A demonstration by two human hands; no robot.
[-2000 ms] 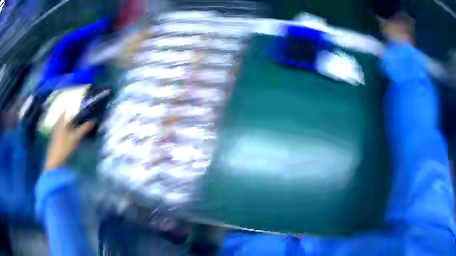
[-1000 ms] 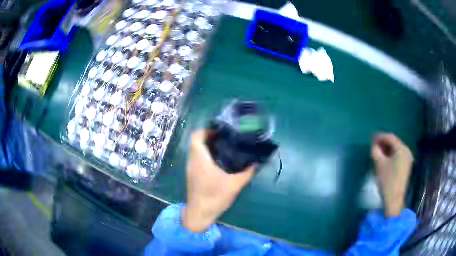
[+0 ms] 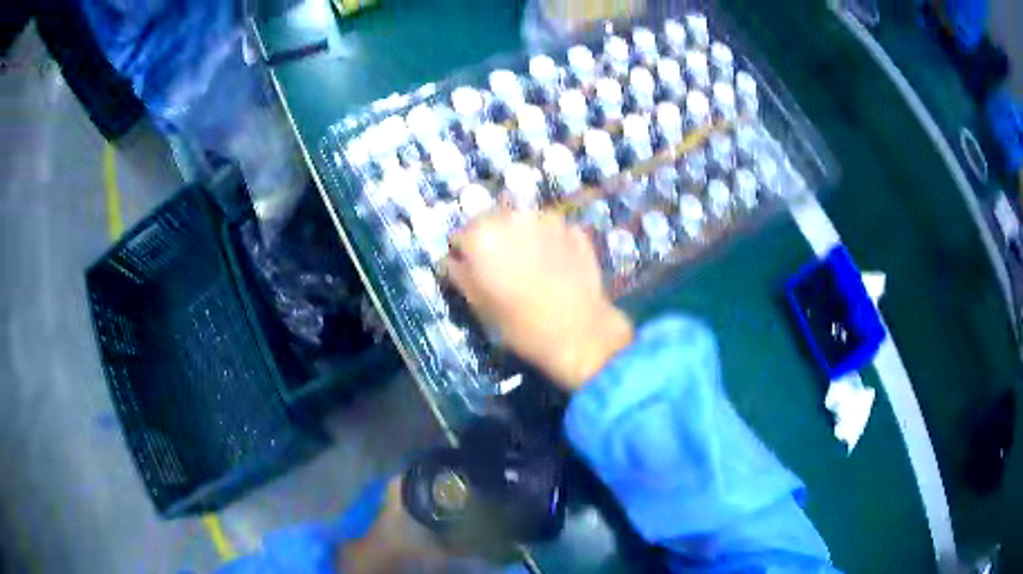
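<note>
The blister tray of motors lies on the green bench, with rows of white round tops and thin yellow wires across it. My right hand is over the tray's near part, fingers curled down among the motors; its fingertips are hidden, so I cannot tell whether it grips one. My left hand, blurred and partly cut off at the bottom edge, holds the black lens assembly by the bench edge, below the tray.
A small blue bin with dark contents stands at the right, with crumpled white tissue beside it. A pale rail curves along the far side. A dark plastic crate is at the left below the bench. A person's blue sleeve shows upper left.
The view has turned towards the tray and the crate. My right hand has moved from the right side to over the tray. My left hand, still holding the lens assembly, is now low near the bench edge.
</note>
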